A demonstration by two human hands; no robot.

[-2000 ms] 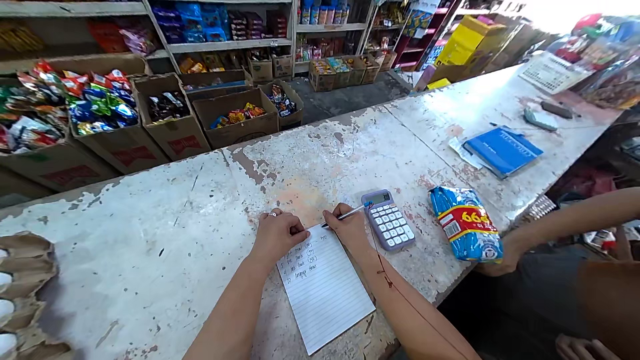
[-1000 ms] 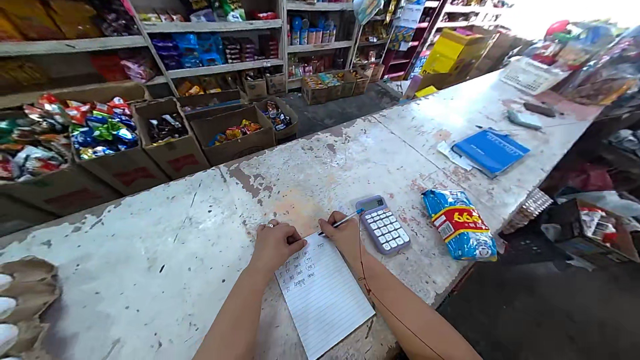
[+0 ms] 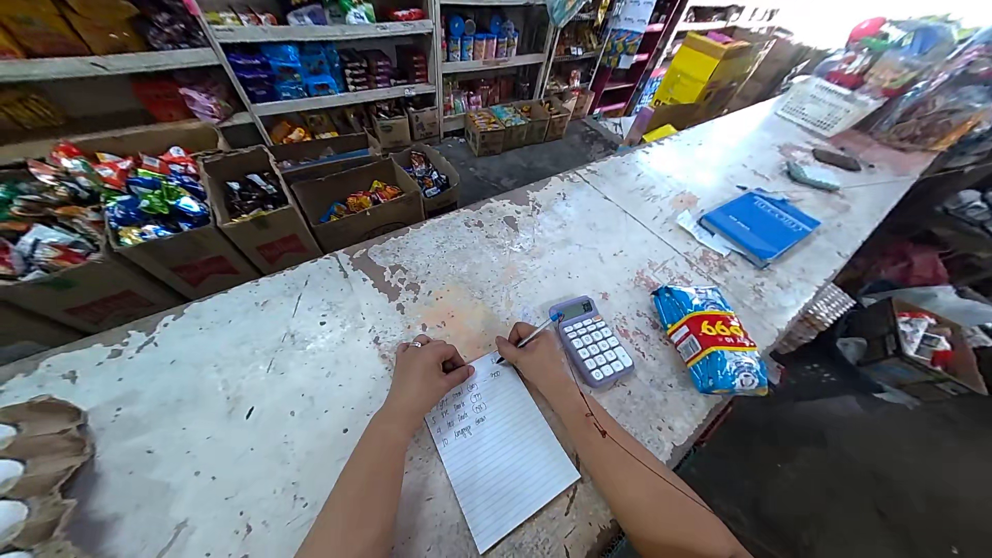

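Observation:
A ruled sheet of paper (image 3: pixel 504 465) with handwriting near its top lies on the worn counter. My right hand (image 3: pixel 533 358) holds a ballpoint pen (image 3: pixel 540 332), its tip on the upper right of the sheet. At the upper left of the paper rests my left hand (image 3: pixel 426 373), a ring on one finger, its fingertips at the page's edge. Just right of my right hand lies a purple calculator (image 3: pixel 595 345) with white keys. Farther right is a blue plastic pack with a red and yellow label (image 3: pixel 709 339).
A blue book (image 3: pixel 759 225) lies on papers farther along the counter (image 3: pixel 194 403). An egg tray (image 3: pixel 46 457) stands at the left edge. A white plastic basket (image 3: pixel 825 107) is at the far end. Cardboard boxes of packets (image 3: pixel 263 225) line the counter's far side, before shelves.
Another person's arm and hand, beside the blue pack two seconds ago, have gone from view. My hands stay at the paper, the pen still in my right hand.

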